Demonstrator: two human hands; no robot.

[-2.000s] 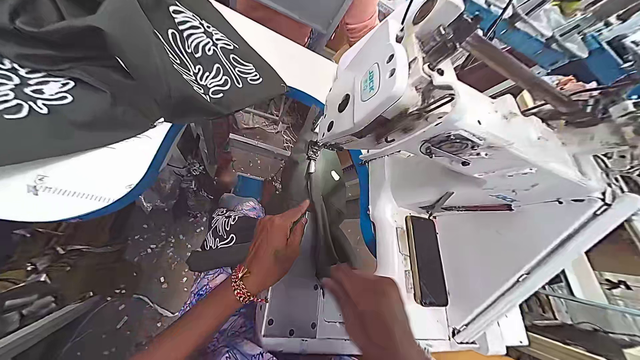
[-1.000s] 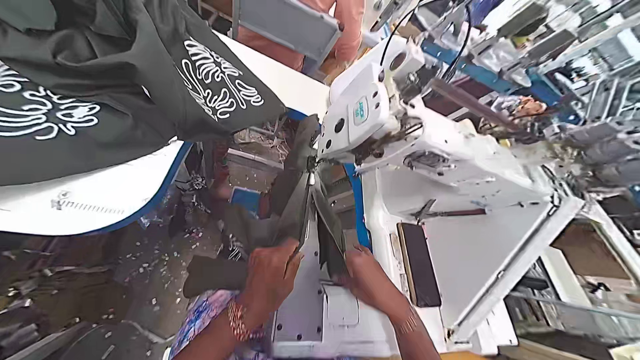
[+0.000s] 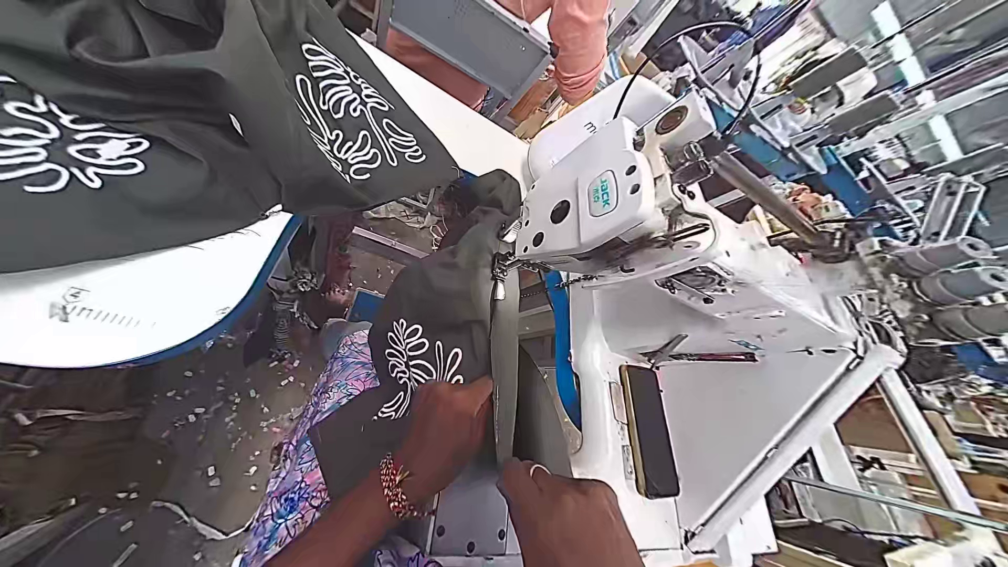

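Note:
A white Jack sewing machine head (image 3: 587,201) stands at the centre, its presser foot (image 3: 500,276) over dark fabric. My left hand (image 3: 445,421) grips the edge of a dark fabric piece (image 3: 449,299) with a white looped print, in front of the foot. My right hand (image 3: 559,504), wearing a ring, pinches the lower end of the folded seam (image 3: 505,378), closer to me. The seam runs straight from the foot down between both hands. The fingertips of both hands are partly hidden by the cloth.
Dark printed garments (image 3: 157,134) lie over a white table (image 3: 260,260) with a blue edge at left. A phone (image 3: 650,431) and tweezers (image 3: 713,357) rest on the machine's white bed at right. Beyond the table is another person in a salmon-coloured sleeve (image 3: 579,47).
The fabric at the foot now lies spread out with its white print showing, and its folded edge is drawn straight. A second ago my hands held two bunched, parted layers.

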